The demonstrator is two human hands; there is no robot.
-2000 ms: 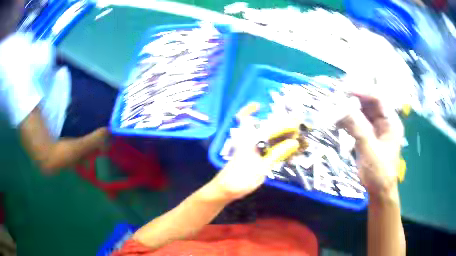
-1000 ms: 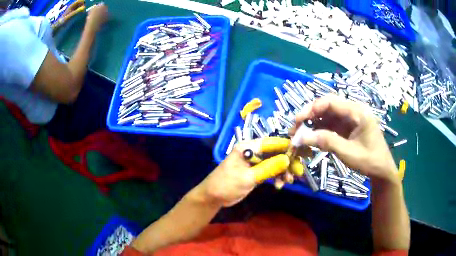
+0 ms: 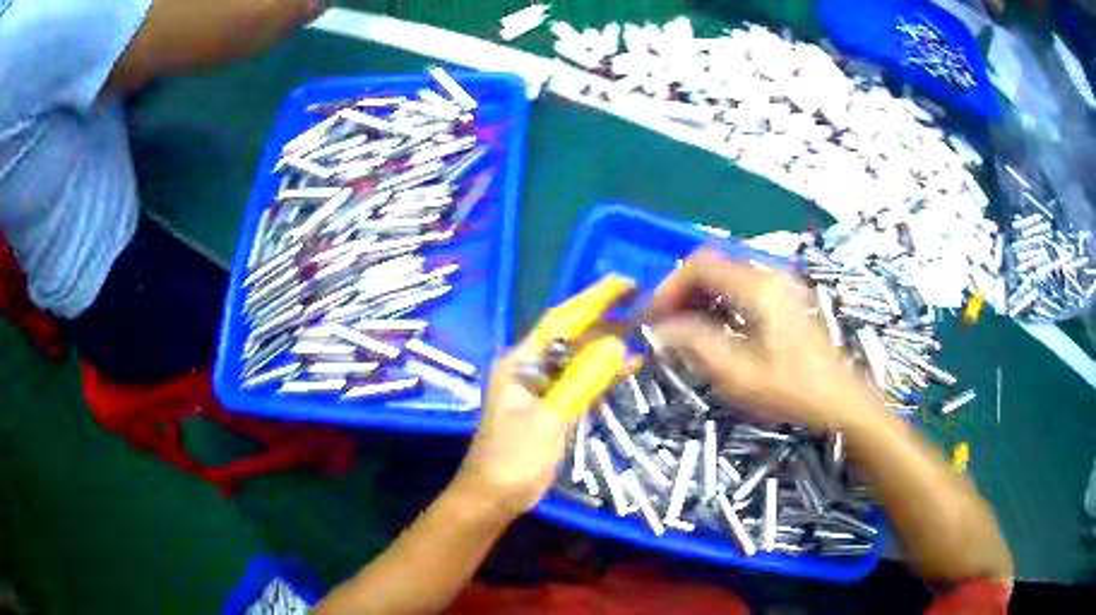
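My left hand, with yellow finger cots, is over the left side of the near blue tray. It holds a metal tube, whose round end shows between the fingers. My right hand is blurred and close to the left fingertips, its fingers bent together over the tray. A thin shiny piece shows just below its fingertips; I cannot tell whether the hand grips it. Silver tubes lie heaped in the near tray under both hands.
A left blue tray holds tubes with reddish glints. White pieces are piled at the upper right, near a far blue tray and a clear bag of tubes. Another person's arm is at the upper left, above a red stool.
The trays appear lower in the picture. The left yellow-covered fingers have spread and point up to the right. The right hand no longer shows a white piece at its fingertips.
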